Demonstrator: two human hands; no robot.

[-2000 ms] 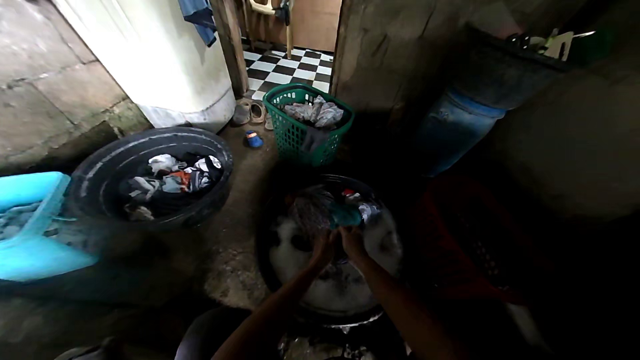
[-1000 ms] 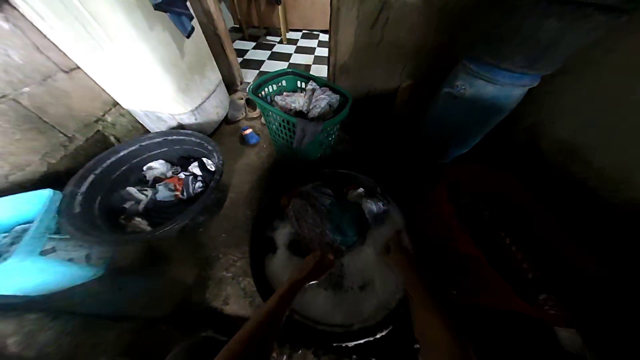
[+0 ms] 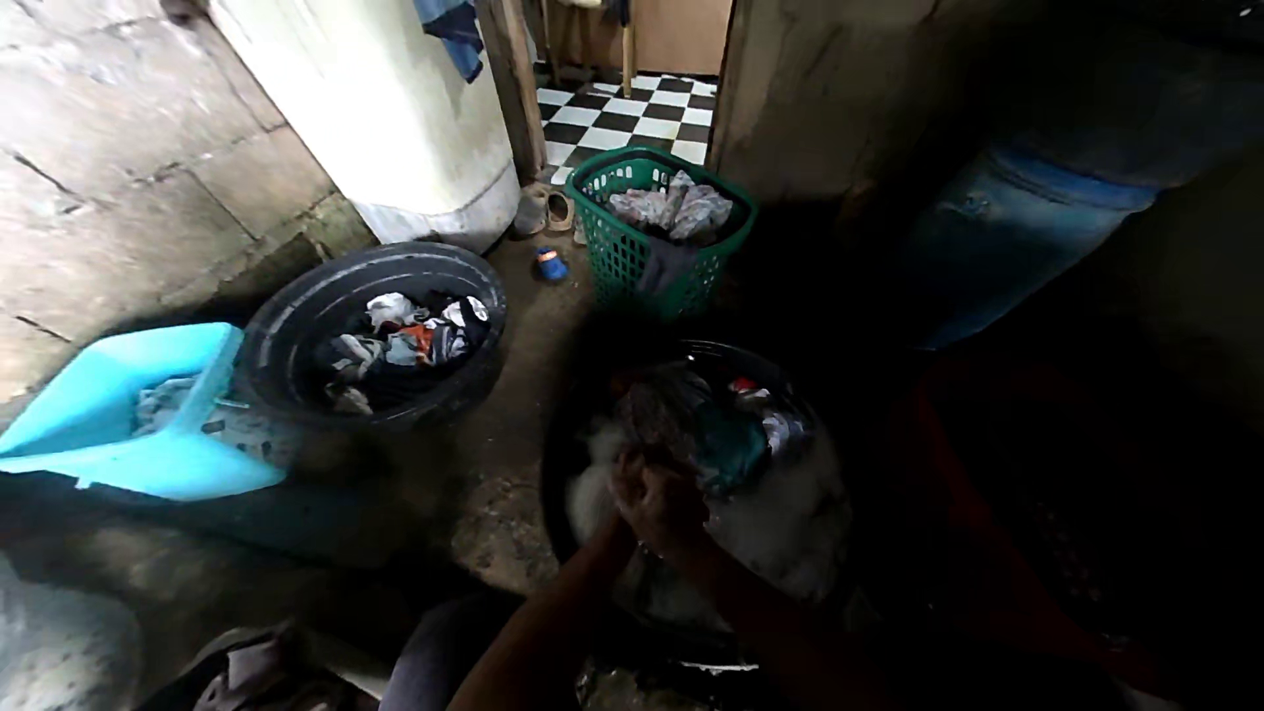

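A dark round basin (image 3: 706, 632) holds whitish, sudsy water and wet clothes (image 3: 731, 444), among them a teal piece, a dark brownish one and some red and white cloth at the far right side. Over the basin's middle my left hand (image 3: 630, 489) and my right hand (image 3: 670, 504) are close together, touching or nearly so, at the near edge of the brownish cloth. The fingers look bent, but deep shadow hides whether cloth is gripped between them.
Beyond the basin stands a green plastic laundry basket (image 3: 617, 252) with clothes. To the left are a black tub (image 3: 296, 341) of clothes and a light-blue plastic container (image 3: 148, 464). A blue drum (image 3: 1007, 237) is at the right. A small blue-and-orange object (image 3: 551, 264) lies near some footwear (image 3: 543, 210).
My right hand has moved left from the basin's right side to beside my left hand. Two seconds ago both hands were also close together, near the teal cloth.
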